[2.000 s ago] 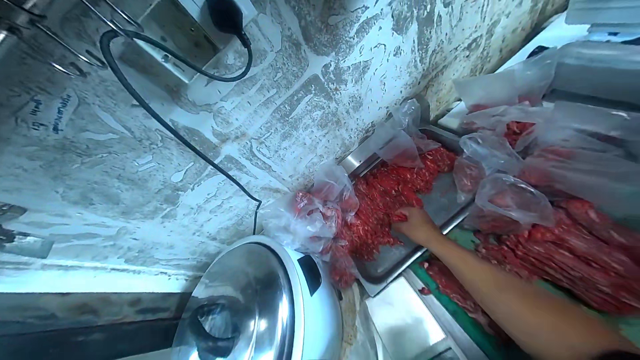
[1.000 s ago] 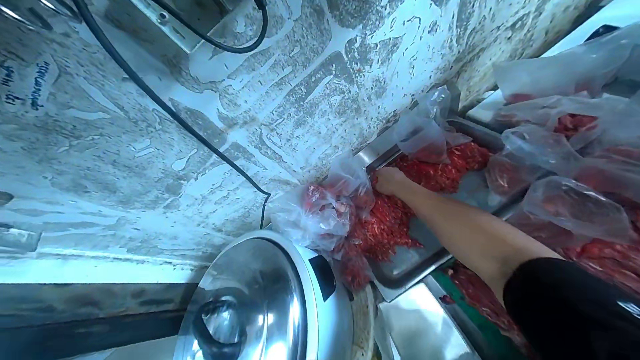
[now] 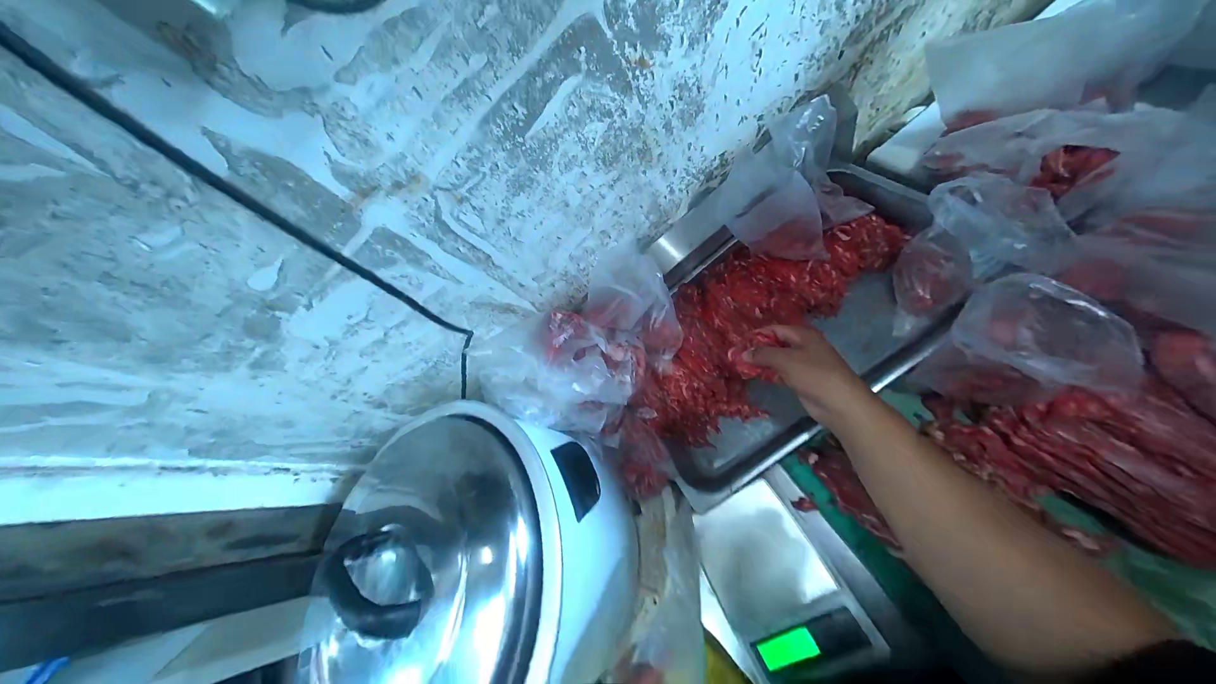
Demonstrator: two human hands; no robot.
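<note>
My right hand (image 3: pixel 803 366) reaches in from the lower right over a stainless steel tray (image 3: pixel 750 465). Its fingertips are curled on a bit of red meat at the near side of a heap of raw minced meat (image 3: pixel 703 342) lying in the tray. Clear plastic bags (image 3: pixel 608 351) with meat in them rest against the tray's left end. Another clear bag (image 3: pixel 788 214) lies on the heap's far part. My left hand is not in view.
A white cooker with a shiny lid (image 3: pixel 437 551) stands at the lower left. A digital scale (image 3: pixel 769 541) with a lit green display sits under the tray's near edge. Strips of raw meat (image 3: pixel 1092 456) and bagged meat (image 3: pixel 1045 342) lie at the right. A black cable (image 3: pixel 237 195) runs along the stained wall.
My right hand was at the tray's far edge, by the wall, one second ago; now it is back at the near side of the mince. The view has shifted.
</note>
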